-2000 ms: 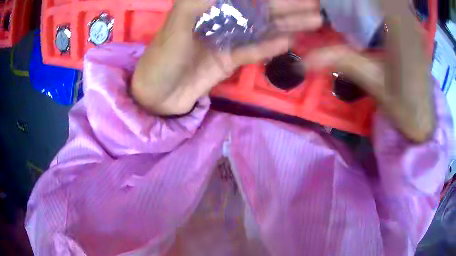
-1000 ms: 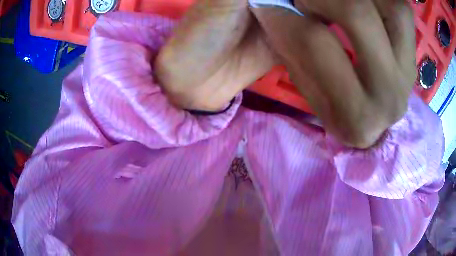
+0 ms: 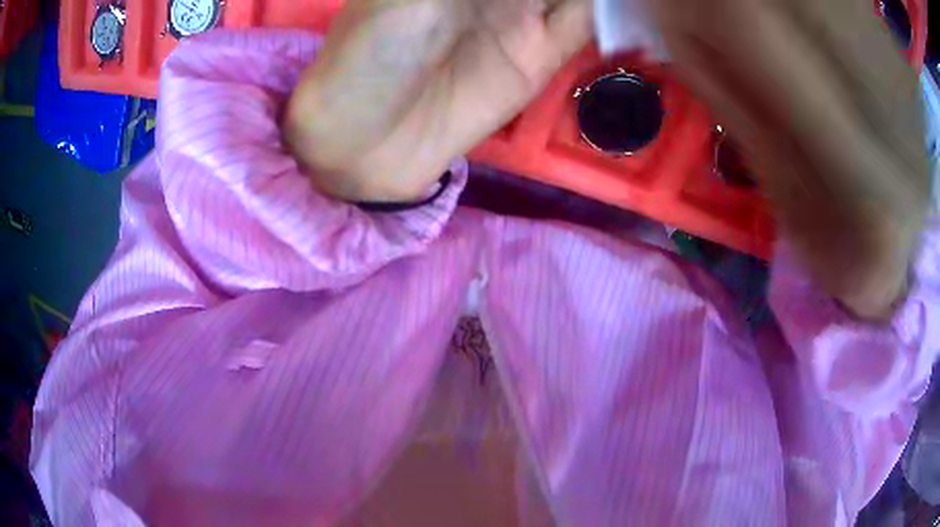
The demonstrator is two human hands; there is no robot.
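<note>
My left hand (image 3: 412, 93) is palm up at the top centre, its fingers cut off by the top edge, so what it holds is hidden. My right hand (image 3: 814, 134) is blurred at the upper right and partly cut off. A small white wiping cloth (image 3: 626, 27) shows at its inner side, seemingly gripped by its fingers. Below the cloth, a watch head (image 3: 619, 111) lies black face up in a pocket of the orange-red parts tray (image 3: 639, 183). Another dark watch head (image 3: 734, 160) is partly hidden by my right hand.
At the upper left, two watch heads, one (image 3: 193, 14) beside another (image 3: 107, 34), lie pale backs up in tray pockets. A blue glossy object (image 3: 88, 129) is below them. A dark watch head shows at the top right. White papers (image 3: 931, 108) are at the right edge.
My right hand has moved right and away from my left, uncovering the black-faced watch head. My left hand has shifted slightly left and up. The cloth has moved right.
</note>
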